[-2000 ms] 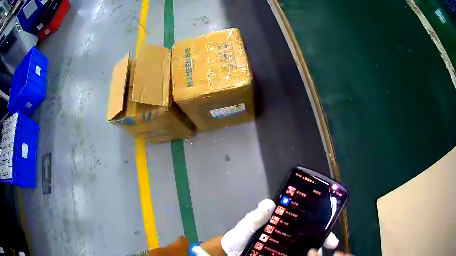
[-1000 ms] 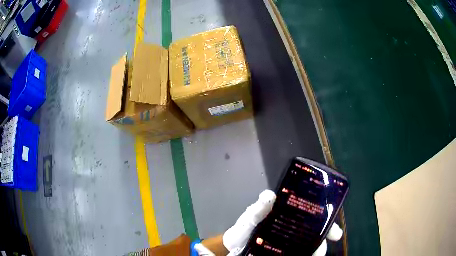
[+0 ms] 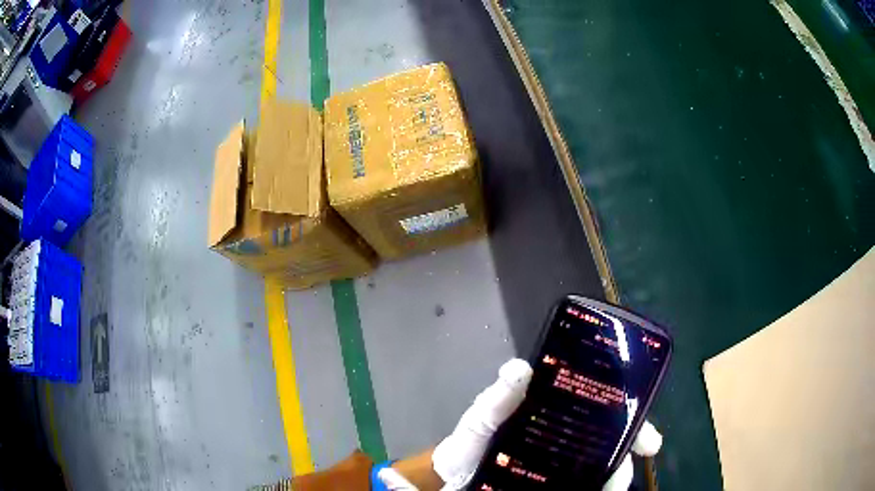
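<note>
A black smartphone (image 3: 585, 398) with a dark screen and reddish text is held tilted at the bottom, right of centre. My left hand (image 3: 480, 427), in a white glove, grips it: the thumb lies along its left edge and fingertips show at its right edge. The palm is hidden behind the phone. A blue band is on the wrist. The phone's lower end is cut off by the frame's edge. My right hand is not in view.
Two brown cartons stand on the grey floor, one with open flaps (image 3: 297, 245), one taped shut (image 3: 403, 153). Blue bins (image 3: 59, 312) stand at the far left. A green work surface (image 3: 662, 125) with a wooden edge runs along the right, bearing a tan cardboard sheet (image 3: 796, 384).
The fingertips of my right hand, seen at the bottom two seconds before, have left the picture. The phone's screen changed from an icon list to text. The view has shifted slightly.
</note>
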